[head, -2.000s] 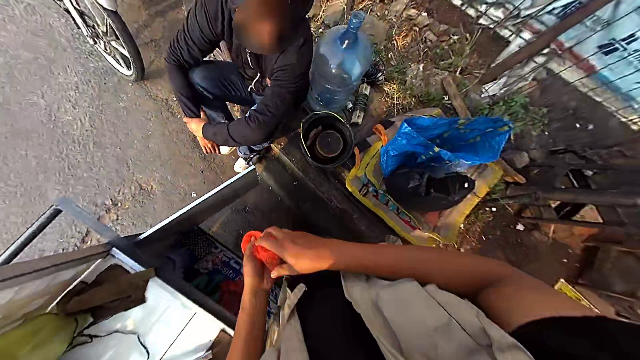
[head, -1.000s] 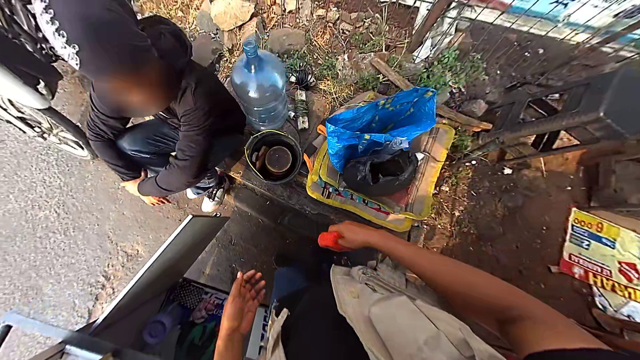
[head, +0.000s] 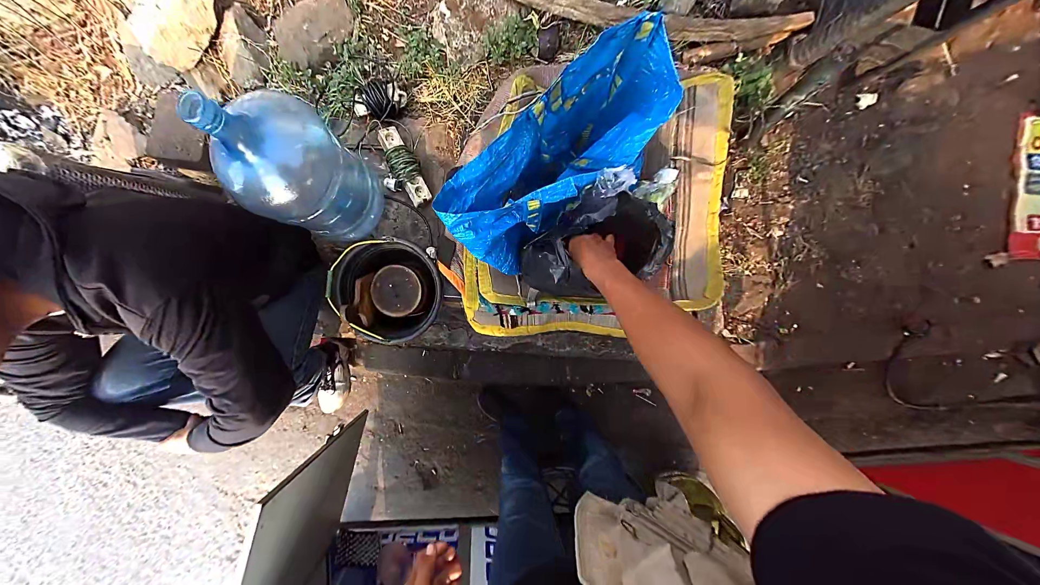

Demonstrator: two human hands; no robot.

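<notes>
My right hand [head: 597,253] reaches down into a black plastic bag [head: 561,264]; its fingers are partly hidden by the bag, and whether they hold anything does not show. The bag lies against a blue plastic bag [head: 569,130] that stands gaping on a striped mat with yellow edging [head: 703,187]. At the bottom edge is my left hand [head: 436,564], fingers curled and partly cut off by the frame, over a box with a blue and white printed surface [head: 422,534].
A person in a black hooded jacket [head: 154,284] crouches at the left. Nearby are a large blue water bottle [head: 284,162], a black bucket [head: 433,280] with a round object inside, and a power strip with wound cable [head: 404,166]. A grey panel [head: 305,508] stands near my legs.
My right hand, which held a red thing away from the bags, has moved into the black bag. My left hand is now lower in view. The view has shifted toward the mat.
</notes>
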